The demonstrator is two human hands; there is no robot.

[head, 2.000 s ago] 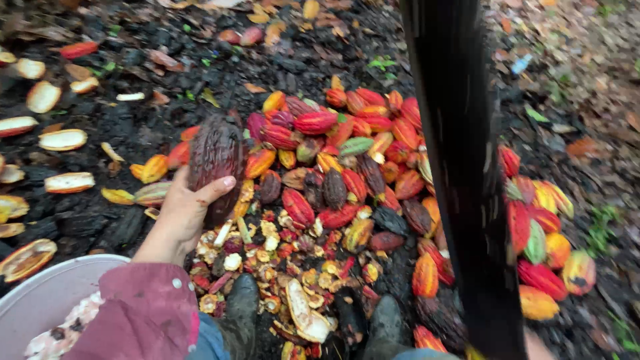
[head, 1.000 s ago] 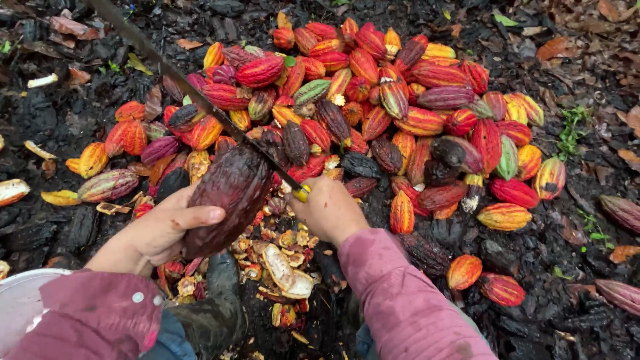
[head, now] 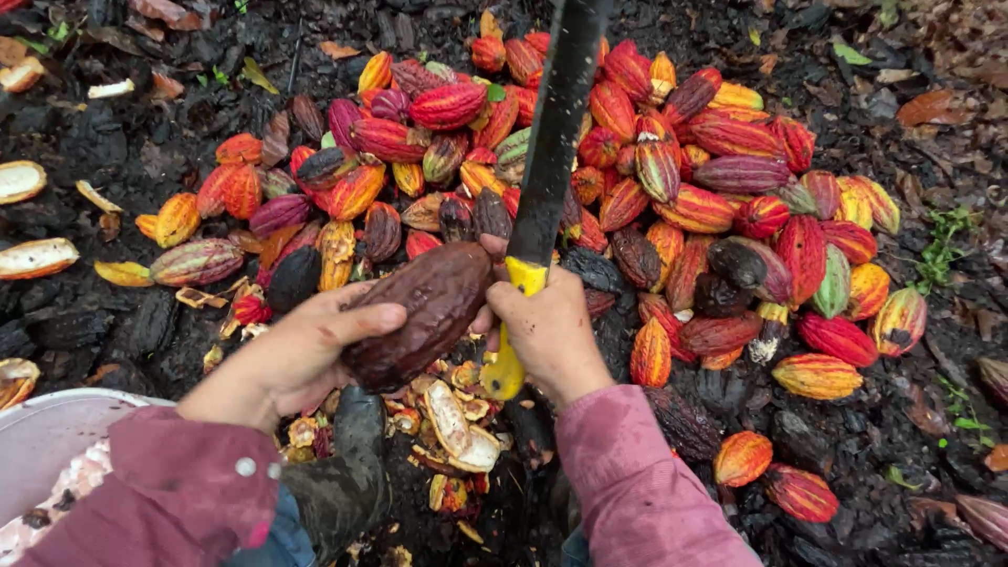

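A large dark brown cacao pod [head: 425, 311] lies in my left hand [head: 303, 350], thumb on top and fingers beneath. My right hand [head: 551, 327] grips the yellow handle [head: 504, 358] of a machete, whose dark blade [head: 555, 134] points up and away over the heap. Fingertips of the right hand are close to the pod's right end; whether they touch it is hard to tell. Behind both hands spreads a heap of red, orange, yellow, purple and green cacao pods [head: 701, 209]. Opened pale husks [head: 461, 429] lie on the ground below the pod.
At lower left stands a whitish bucket [head: 47, 417] with pale pink cacao pulp and beans [head: 83, 484] inside. Split husk halves [head: 35, 258] lie along the left side. A dark rubber boot [head: 339, 472] is beneath my left forearm. Loose pods [head: 799, 492] lie at lower right.
The machete blade slanted left across the pod one second ago; now it points up, away from the pod. The pod remains in my left hand and has moved away from my body.
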